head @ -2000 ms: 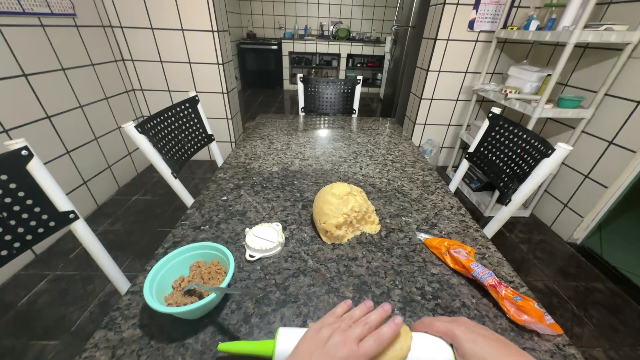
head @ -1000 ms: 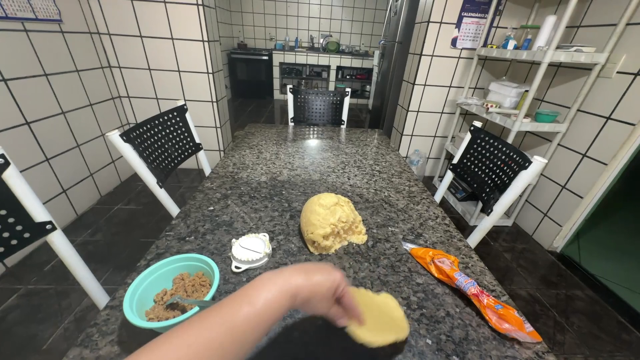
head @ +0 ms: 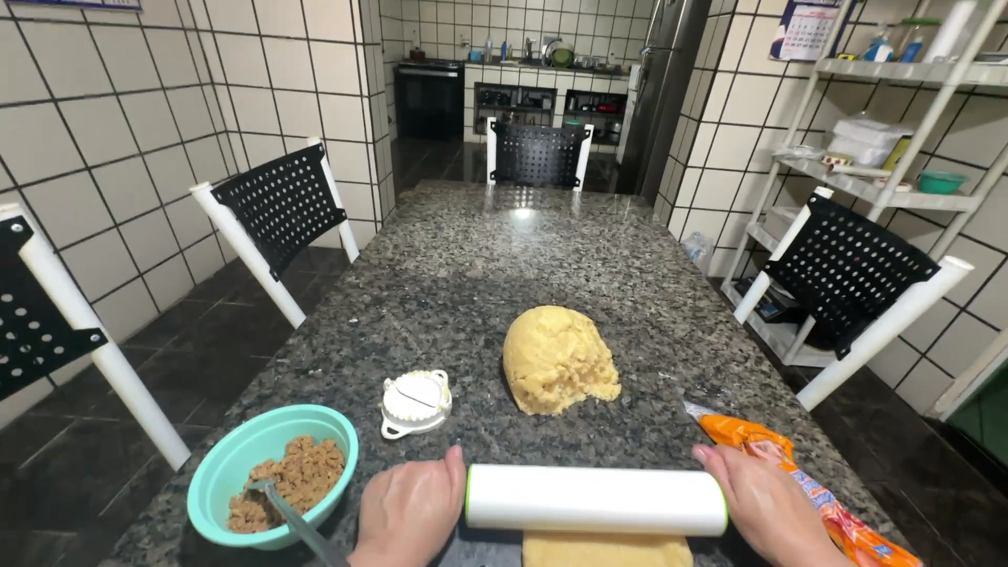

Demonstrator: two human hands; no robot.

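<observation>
A white rolling pin (head: 596,500) with green end rims lies across a flat piece of yellow dough (head: 606,551) near the bottom of the view. My left hand (head: 409,508) is closed round its left end and my right hand (head: 768,504) round its right end; both handles are hidden. Beyond the pin sits a large lump of yellow dough (head: 555,358), rough on its right side. A white plastic dumpling press (head: 416,402) lies closed to the left of the lump. At the left, a turquoise bowl (head: 206,492) holds a brown crumbly filling (head: 303,472) and a metal utensil (head: 291,516).
An orange plastic piping-type bag or wrapper (head: 748,437) lies at the right, close beside my right hand. The granite table (head: 504,260) stretches away, with black-and-white chairs (head: 283,205) along its sides and far end. A shelf unit (head: 890,71) stands at the right.
One second ago a hand held the flattened dough; now it lies on the table under the pin. Both hands are now on the pin's ends.
</observation>
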